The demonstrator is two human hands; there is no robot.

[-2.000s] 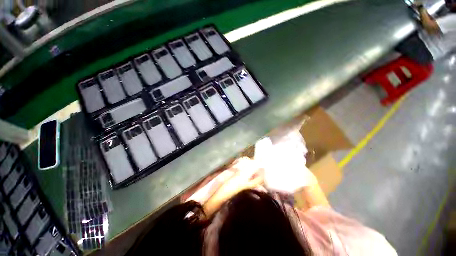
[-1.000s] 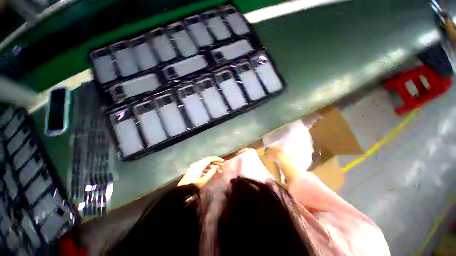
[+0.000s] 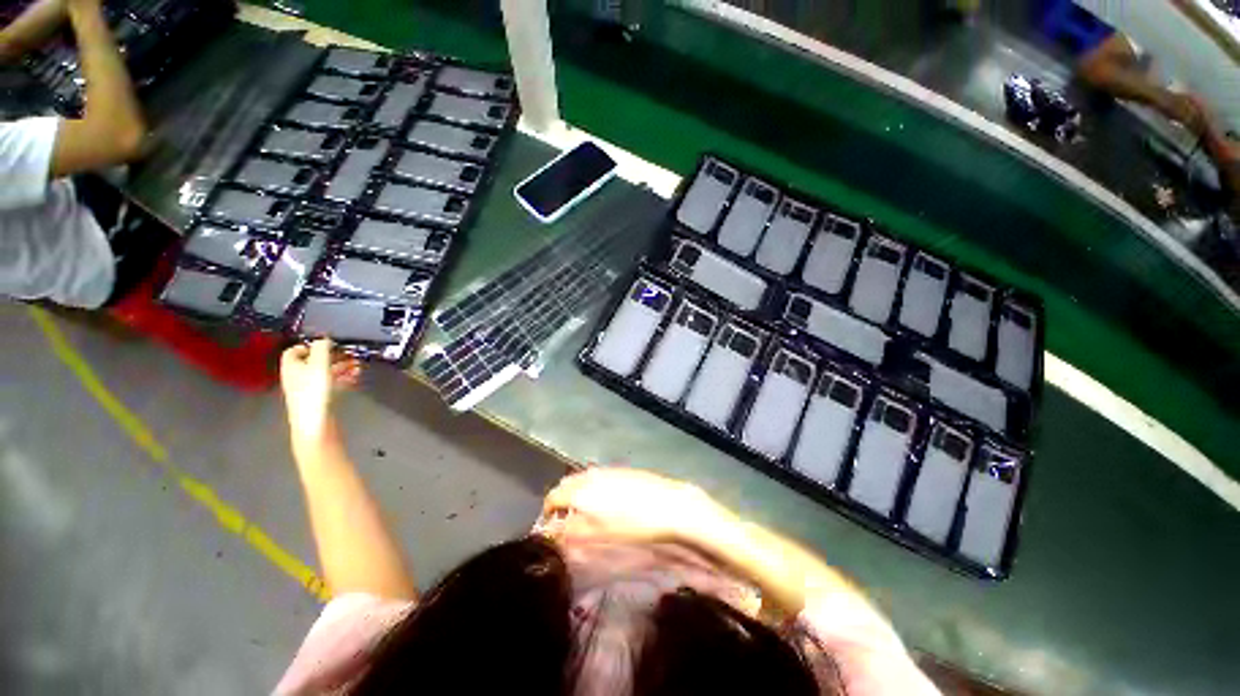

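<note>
A black blister tray of grey phone cases [image 3: 836,329] lies on the bench at the right. A second tray of cases [image 3: 356,166] lies at the left. Gridded adhesive sheets [image 3: 524,306] lie between them. My left hand [image 3: 318,370] is at the near edge of the left tray, its fingertips at the corner; whether they grip the rim cannot be told. My right hand [image 3: 578,500] is at the bench's front edge, below the sheets, fingers curled and partly hidden by dark hair; whether it holds something cannot be told.
A smartphone [image 3: 566,181] lies above the sheets, beside a pale post [image 3: 530,61]. Another person's arm [image 3: 106,95] is at the upper left, above a red stool [image 3: 204,340]. Another person's hand [image 3: 1163,102] is at the upper right.
The view has swung left, bringing the whole left tray into sight. The white material and cardboard box have left the picture. My left hand has reached out to the left tray.
</note>
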